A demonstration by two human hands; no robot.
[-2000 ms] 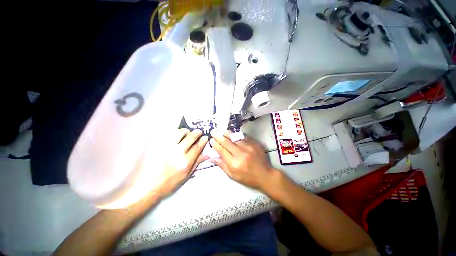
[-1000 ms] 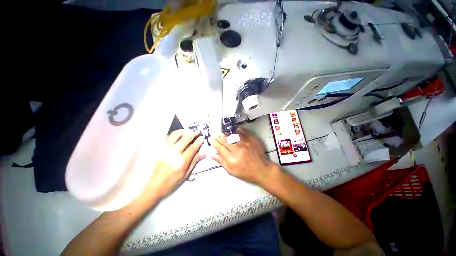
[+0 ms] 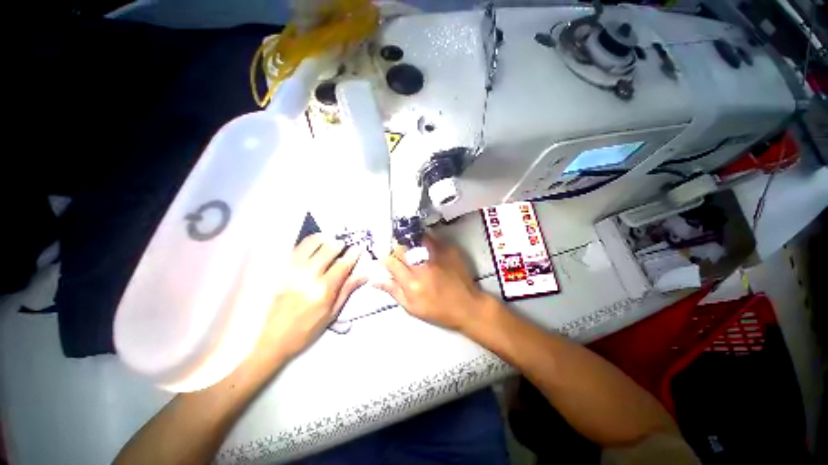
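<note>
The white sewing machine (image 3: 545, 109) has its presser foot and needle area (image 3: 372, 241) in strong glare. My left hand (image 3: 313, 281) lies left of the foot, fingertips pressed down beside it. My right hand (image 3: 431, 283) lies just right of it, fingertips close to the foot and the left fingertips. A small white piece (image 3: 417, 256) shows at my right fingers. Glare hides whatever lies under the fingertips, so a grip cannot be told. Dark cloth (image 3: 127, 163) covers the table's left and back. A thin dark line of thread or edge runs below the hands.
A long translucent white lamp-like oval (image 3: 204, 263) blocks the view over my left forearm. A lit smartphone (image 3: 521, 252) lies right of my right hand. Farther right is an open box of small parts (image 3: 676, 241). A red basket (image 3: 731, 327) with dark cloth stands below the table edge.
The view has shifted, so the machine and phone appear a little farther left. Both hands stay beside the foot with little movement. The thin dark line below them now curves near my left hand.
</note>
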